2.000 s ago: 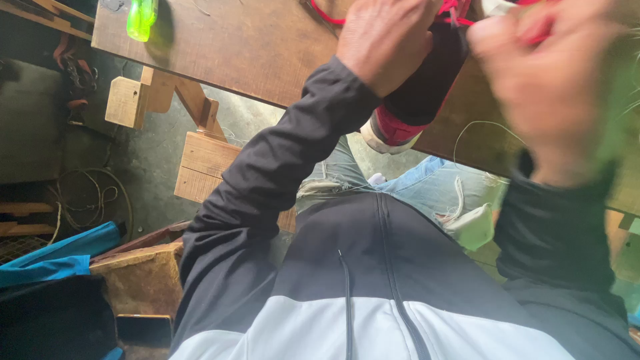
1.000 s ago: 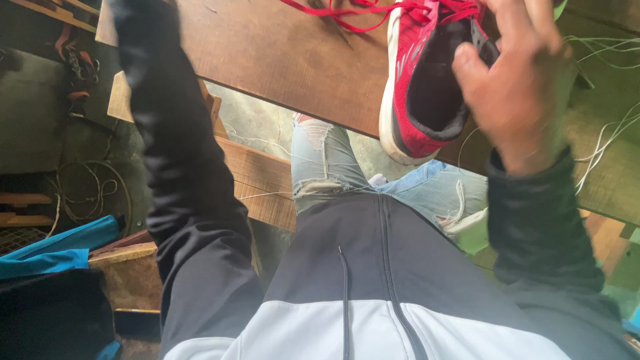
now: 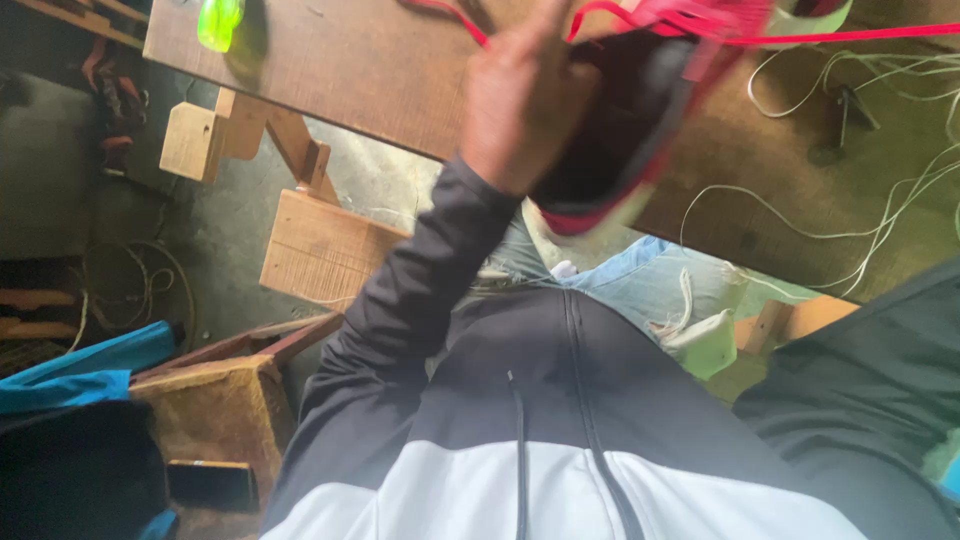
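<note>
A red sneaker (image 3: 660, 161) with a dark lining and pale sole lies at the near edge of the wooden table, blurred by motion. My left hand (image 3: 521, 97) is on its left side, the thumb at the collar, gripping it. A red shoelace (image 3: 862, 34) stretches from the shoe to the right edge of the view, and another part of the lace curls to the left past my left hand. My right hand is outside the view; only its dark sleeve shows at the right.
A bright green bottle (image 3: 219, 22) is on the wooden table (image 3: 360, 82) at upper left. Thin white cord (image 3: 780, 202) lies loosely at the right. Below are wooden supports (image 3: 322, 247), a worn box-like stool (image 3: 217, 405) bearing a phone (image 3: 210, 484), and blue cloth (image 3: 82, 367).
My left hand, out of view a second ago, is back at the shoe. My right hand has left the shoe and gone out of view. The lace is now stretched rightward.
</note>
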